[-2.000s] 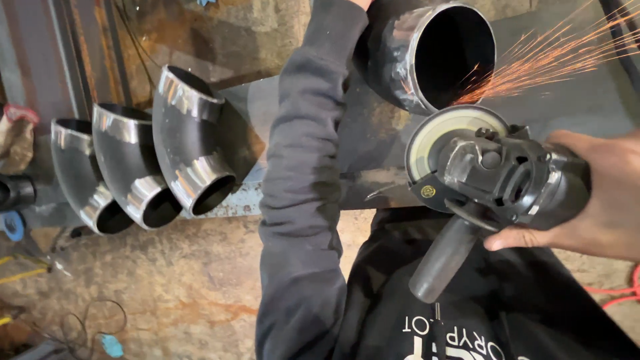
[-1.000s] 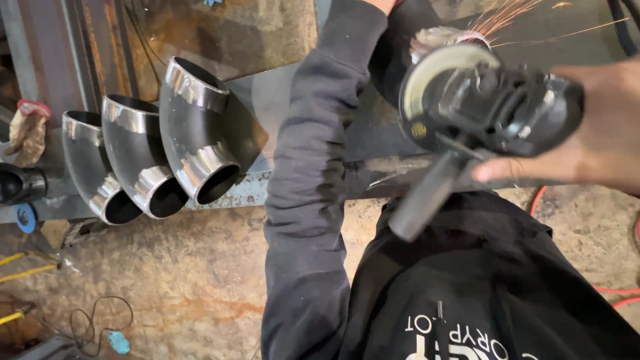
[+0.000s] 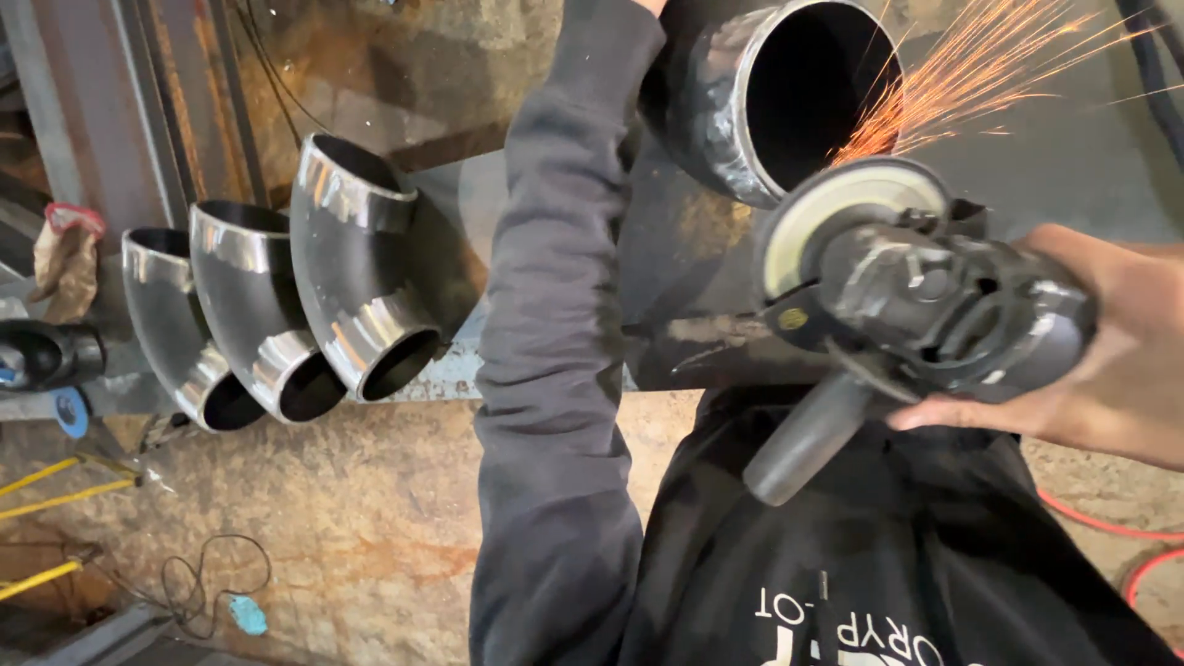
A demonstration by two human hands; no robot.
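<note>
My right hand [image 3: 1082, 351] grips the body of an angle grinder [image 3: 962, 305], whose side handle points down and left. The grinder's pale disc [image 3: 851, 222] meets the lower rim of a black steel pipe elbow [image 3: 731, 102], and orange sparks [image 3: 962, 83] fly up and right from there. Of my left hand [image 3: 651, 6] only a sliver shows at the top edge, beside the elbow; its fingers and hold are out of view. The elbow's open end faces me, with a bare metal band around the rim.
Left of my sleeve, three black pipe elbows [image 3: 347, 250] with shiny ground ends stand in a row on the steel table [image 3: 458, 370]. Further left lie a work glove [image 3: 69, 259] and a blue disc [image 3: 70, 412]. A red hose [image 3: 1101, 527] and a thin black cable [image 3: 217, 583] lie on the floor.
The grinder's disc, higher and over the elbow's rim one second ago, is now lower, leaving the elbow's opening in view. The spark stream looks fuller than one second ago.
</note>
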